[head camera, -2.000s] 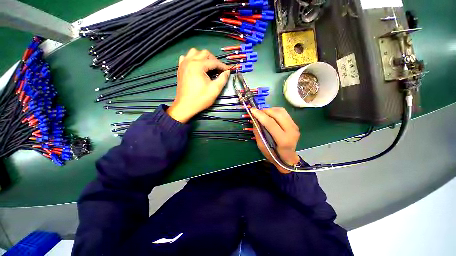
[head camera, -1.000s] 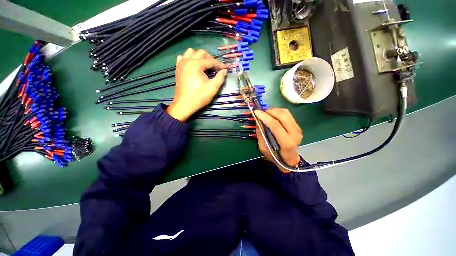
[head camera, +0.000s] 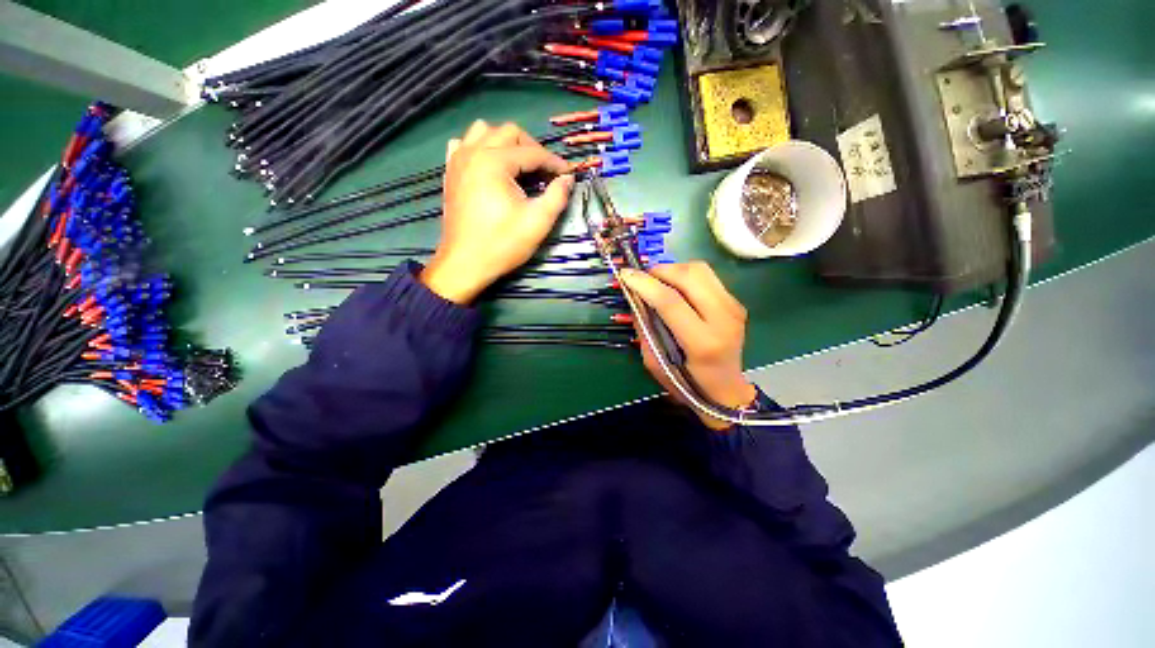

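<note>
My left hand (head camera: pixel 500 209) lies over the row of black cables and pinches the red lead near a blue end (head camera: pixel 614 162) between thumb and forefinger. My right hand (head camera: pixel 699 332) holds the soldering iron (head camera: pixel 659 339) by its dark handle. The iron's metal tip points up and left, close to the left fingertips and the red lead; contact cannot be told. Spaced black cables (head camera: pixel 367 275) with red and blue ends lie below and above the hands. Any small part in the left fingertips is hidden.
A thick black cable bundle (head camera: pixel 380 89) lies at the top. Another bundle with blue-red ends (head camera: pixel 114 279) and a dark pile (head camera: pixel 209 372) are at left. Right are a white cup (head camera: pixel 821 203), yellow sponge (head camera: pixel 742 112) and dark feeder (head camera: pixel 912 228). A metal post (head camera: pixel 95 57) stands upper left.
The iron's tip has shifted slightly left and down from the blue end, and my right hand has moved a little left. My left hand keeps its pinch.
</note>
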